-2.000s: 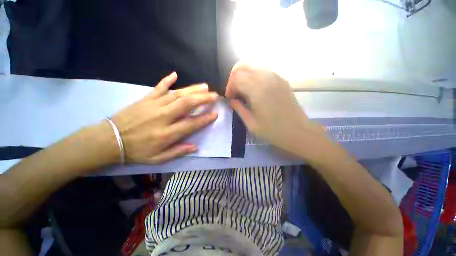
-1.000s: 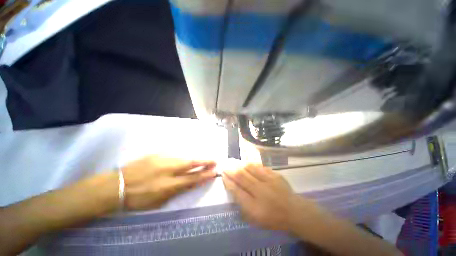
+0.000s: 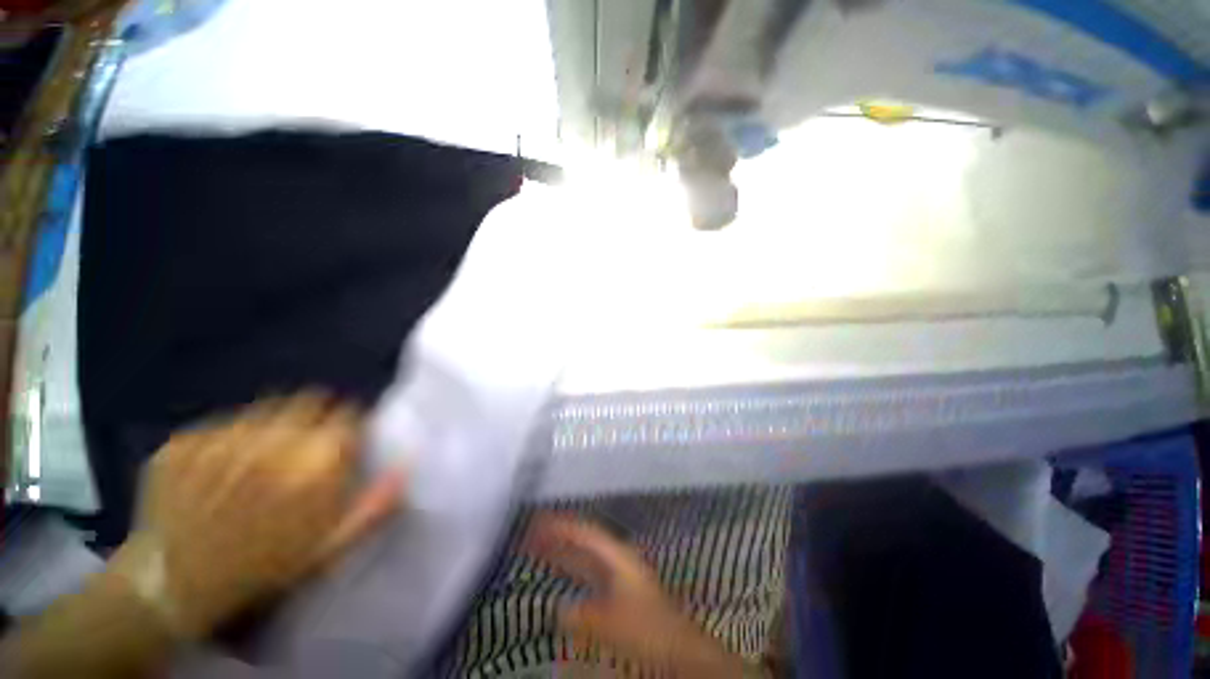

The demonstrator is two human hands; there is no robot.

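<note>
The black garment panel [image 3: 266,252] lies left of the needle area. The white strip [image 3: 465,385] runs from the lamp glare down over the table's front edge toward my lap. My left hand [image 3: 266,491], blurred, is on the black cloth at the strip's left edge, its fingers curled; whether it grips cloth is unclear. My right hand [image 3: 604,584], blurred, is low over my striped lap, right of the strip, fingers apart and empty. The needle and presser foot are lost in the glare.
The sewing machine head [image 3: 876,66] is at the top right, above the white bed. A ruler tape [image 3: 690,418] runs along the table's front. Black and white cut pieces [image 3: 929,570] hang below the table at right, beside a blue plastic basket [image 3: 1154,531].
Both hands have moved apart from the needle area, the left toward the lower left, the right down over the lap. The white strip now slants down over the table edge. The view has shifted.
</note>
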